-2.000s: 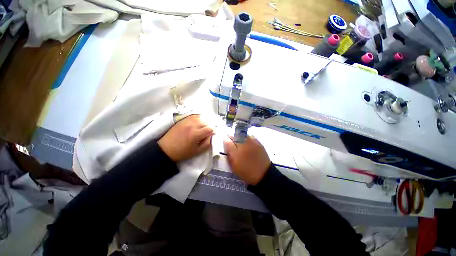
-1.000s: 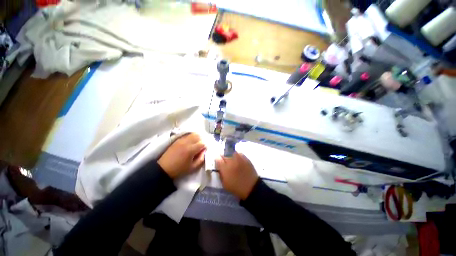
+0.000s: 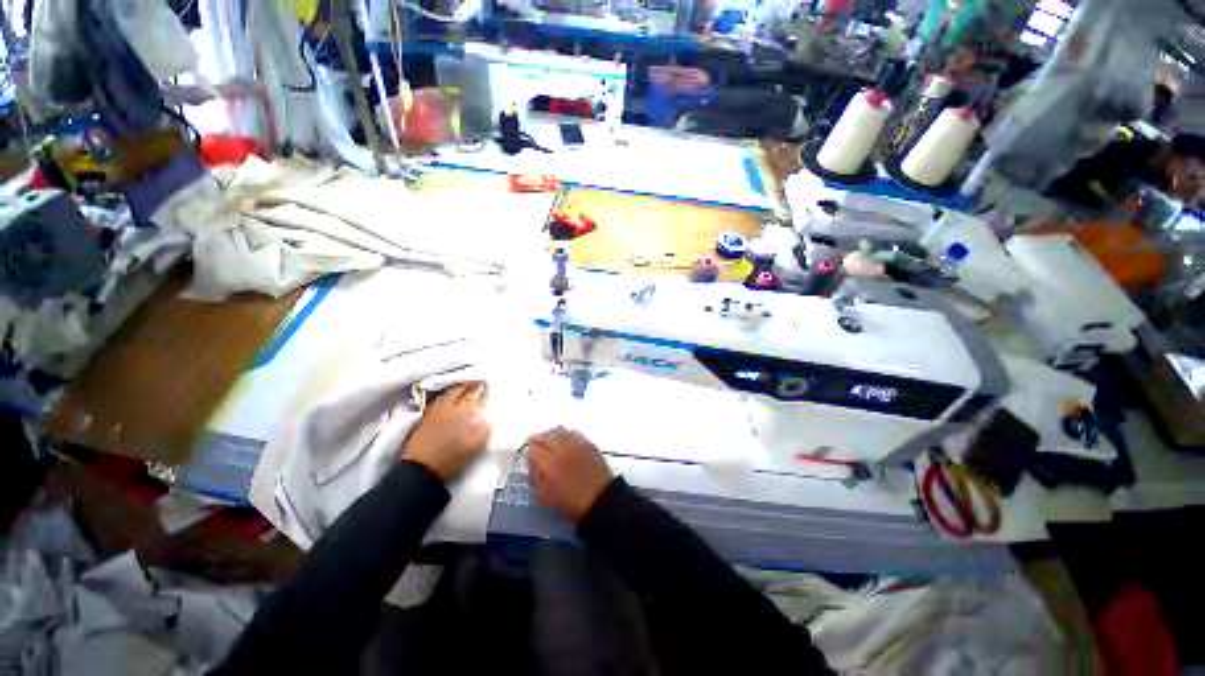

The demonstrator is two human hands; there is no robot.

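Observation:
The cream garment panel [image 3: 350,416] lies in folds left of the needle area, its front edge over the grey ruler edge. My left hand [image 3: 452,429] grips a fold of it, fingertips by a small dark opening. My right hand [image 3: 568,472] is curled low at the panel's right edge, in front of the machine head; whether its fingers pinch cloth is hidden. The white JACK sewing machine [image 3: 793,346] stands behind my hands. The presser foot area [image 3: 579,383] is too bright to show detail.
A cream cloth heap [image 3: 284,225] lies at back left. Red and yellow scissor loops [image 3: 961,498] are at the machine's right end. Thread cones [image 3: 852,136] and small spools [image 3: 763,279] stand behind the head. Greyish cloth piles [image 3: 112,608] lie below the table. A person [image 3: 1169,165] is at far right.
The view has tilted up and shows more of the workshop. My right hand has moved back from the needle area towards the table's front edge. My left hand stays on the panel.

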